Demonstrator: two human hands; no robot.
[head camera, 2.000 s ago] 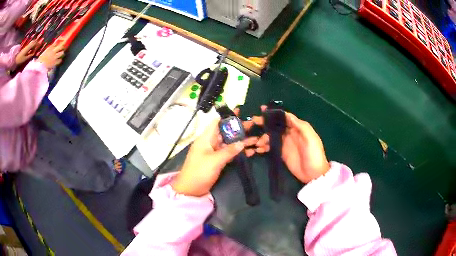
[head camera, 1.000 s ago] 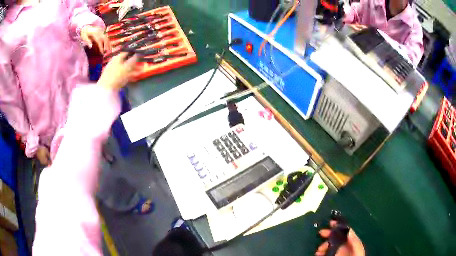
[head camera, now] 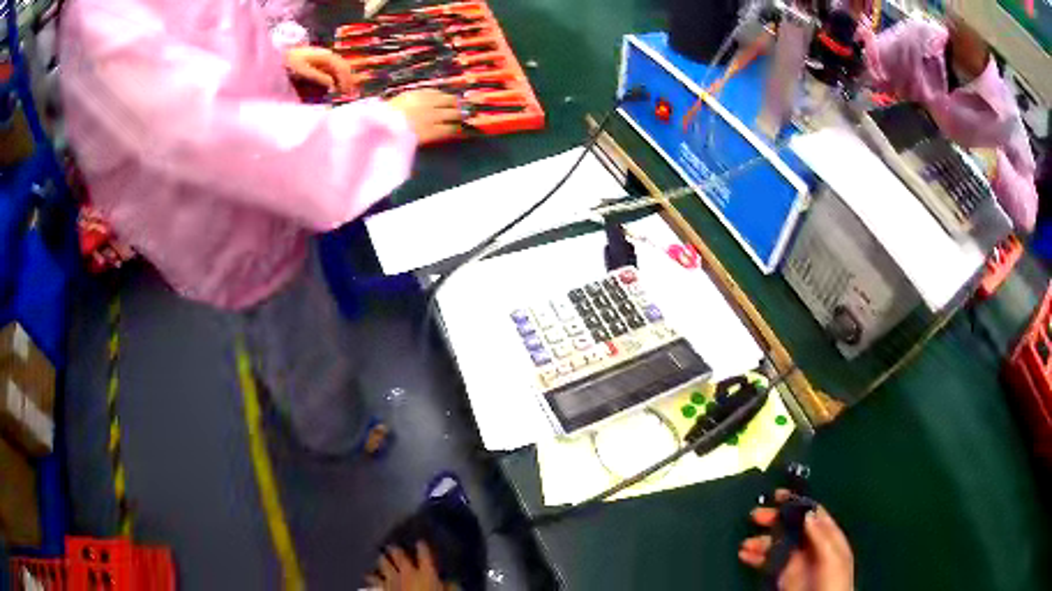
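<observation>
My right hand (head camera: 813, 548) is at the bottom right, cut off by the lower edge. Its fingers close around a small black smartwatch (head camera: 789, 533); its screen cannot be read. What looks like my left hand (head camera: 410, 568) is at the bottom edge, small, blurred and cut off, fingers upward beside a dark shape; whether it holds anything is unclear. A red tray (head camera: 525, 102) of black watches stands at the top left, with another person's hand (head camera: 429, 116) at its front edge.
A white calculator (head camera: 600, 346) lies on white paper (head camera: 485, 398). A black connector block (head camera: 729, 413) and cable lie on a yellow card (head camera: 750, 456). Behind stand a blue-fronted machine (head camera: 721, 156) and a grey vented box (head camera: 836, 260). A person in pink (head camera: 219, 150) stands at left.
Two seconds ago each hand held a watch. One second ago my left arm reached to the red tray; now it is drawn back. My right hand keeps its watch. The view has turned left.
</observation>
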